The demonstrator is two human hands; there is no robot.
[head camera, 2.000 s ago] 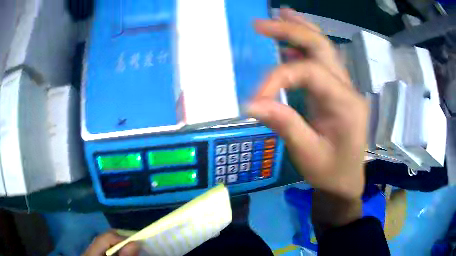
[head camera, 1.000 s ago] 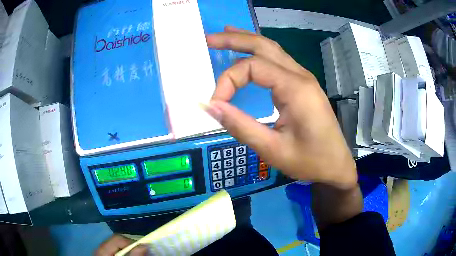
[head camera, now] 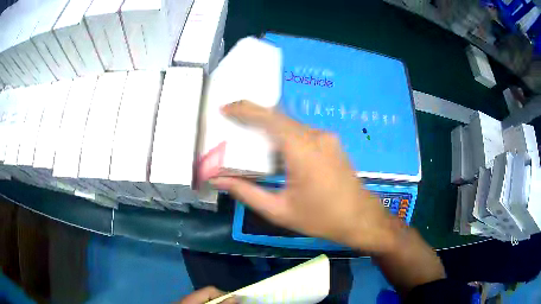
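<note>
A white product box (head camera: 246,101) with a pink-red band at its near end is held by my right hand (head camera: 314,172), fingers on top and thumb at the near end. The box is beside the right end of the stacked boxes (head camera: 127,124), left of the scale's middle. The blue counting scale (head camera: 356,113) has no box on its bare platform; my hand covers most of its display. My left hand (head camera: 207,295), cut off by the bottom edge, holds a pale yellow-edged sticker sheet (head camera: 290,285).
An untidy pile of white boxes (head camera: 498,172) stands right of the scale. A small white box (head camera: 480,65) lies at the back right on the dark green belt (head camera: 332,21). The belt's front edge runs below the scale. Blue floor shows beneath.
My right hand has taken hold of the box and moved it left off the platform to the stack. The view has shifted left. My left hand still holds the sheet low.
</note>
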